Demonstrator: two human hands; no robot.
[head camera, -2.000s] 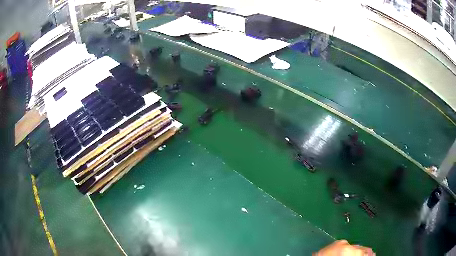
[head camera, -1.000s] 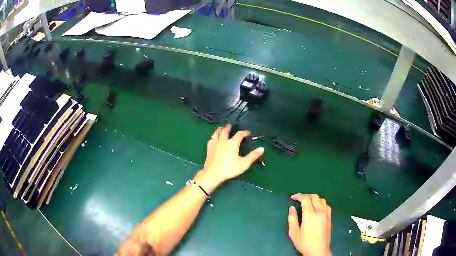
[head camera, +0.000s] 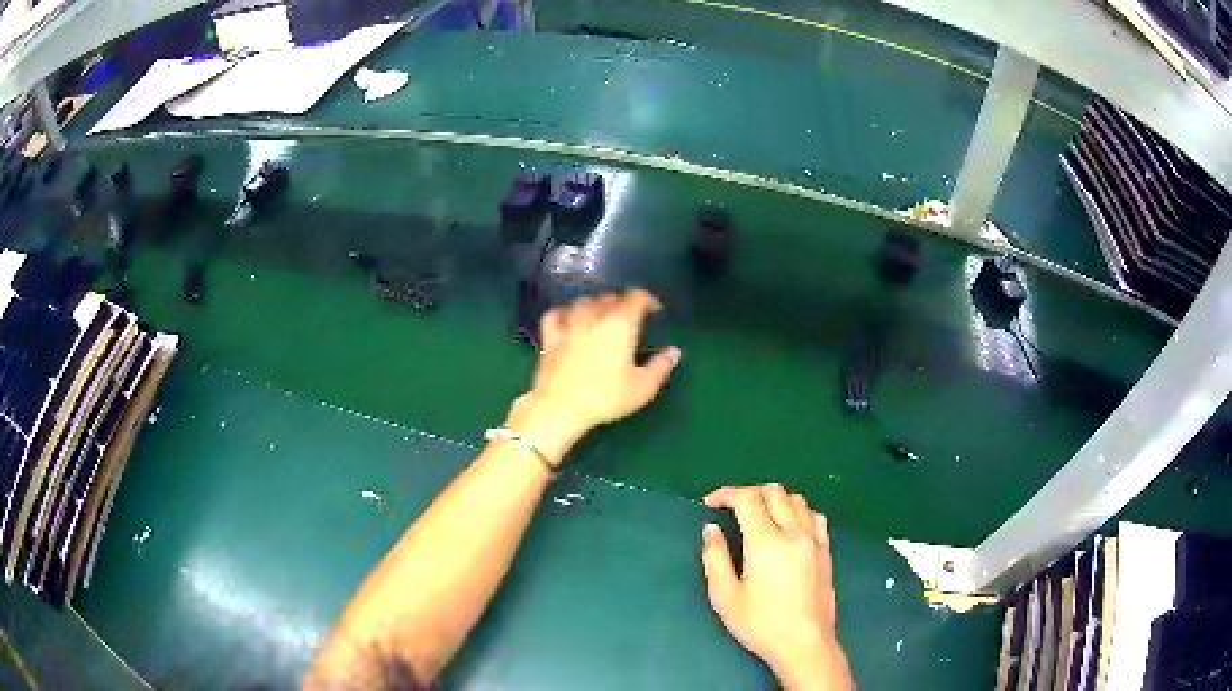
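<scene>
My left hand reaches over the dark green belt, palm down and fingers spread. A dark cord bundle lies at its fingertips; whether the fingers touch or hold something is hidden. My right hand rests palm down near the edge of the bench, fingers slightly curled, with nothing visible in it. Two black adapters stand side by side on the belt beyond my left hand. Another cord bundle lies on the belt to the right, with a tiny dark piece near it.
Several black adapters lie along the belt, one with its cord at the right. Tray stacks stand at the left, lower right and far right. A white frame post rises at right. Paper sheets lie on the far shelf.
The view has turned right, so the belt items appear further left. My left hand is still over the belt, now by the cord bundle near the adapters. More adapters show at the right.
</scene>
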